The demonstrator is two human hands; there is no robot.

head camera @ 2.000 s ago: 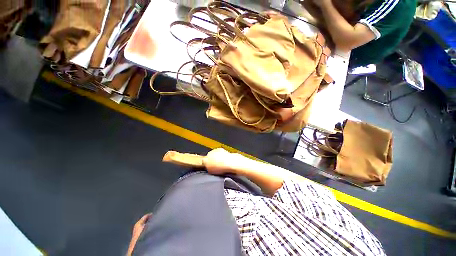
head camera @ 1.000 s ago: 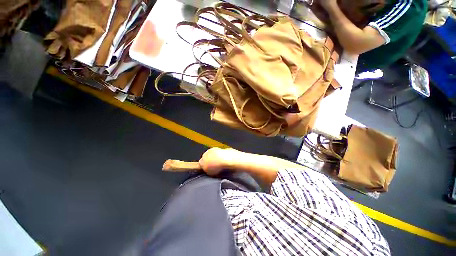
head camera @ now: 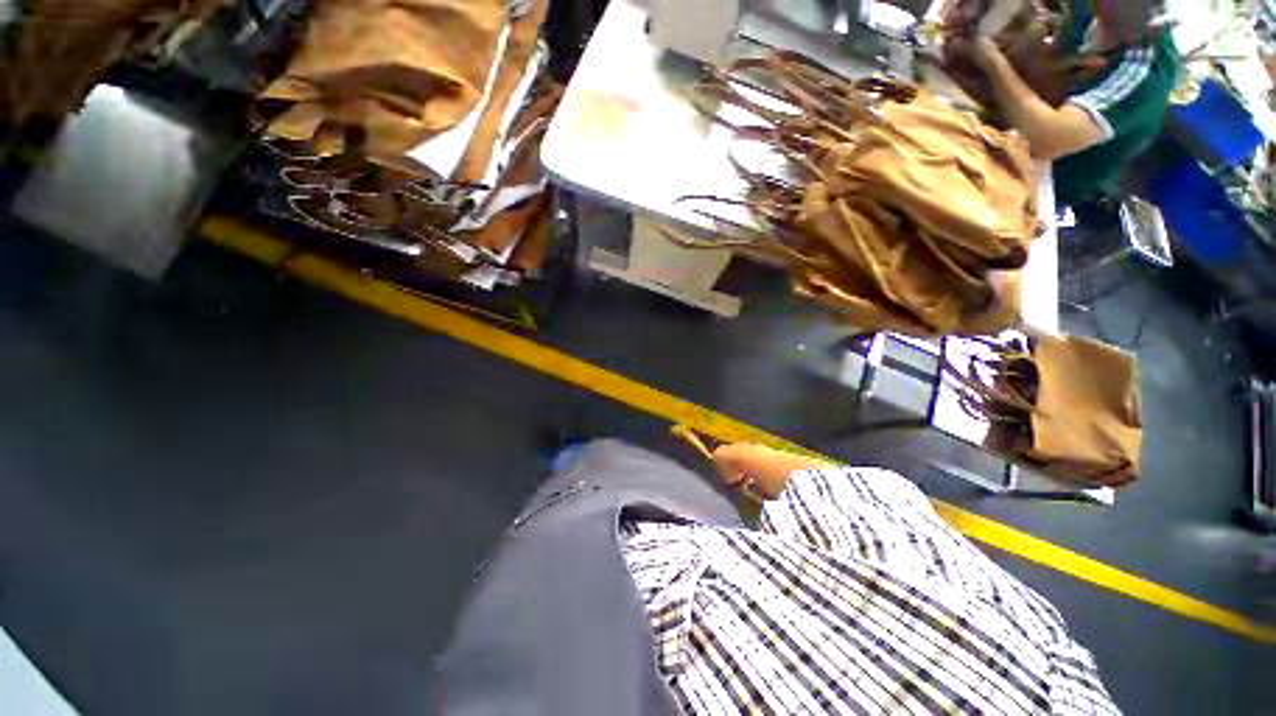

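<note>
My right hand (head camera: pixel 732 459) is small and blurred at the centre, beyond the grey apron, below the checked sleeve's cuff. A narrow brown piece (head camera: pixel 689 438) sticks out from its fingers to the left, over the yellow floor line. The hand seems closed on it; the fingers are not clear. The rest of the piece is hidden. My left hand is not in view.
Brown tote bags (head camera: pixel 910 196) are heaped on a white table (head camera: pixel 623 133). More brown bags (head camera: pixel 385 77) are stacked at upper left. A brown bag (head camera: pixel 1085 406) lies on a low stand at right. A person in green (head camera: pixel 1140 119) sits behind the table.
My right hand has moved right and shows smaller, with less of the brown piece visible. The tables and bags have shifted right in the view. More floor shows at left.
</note>
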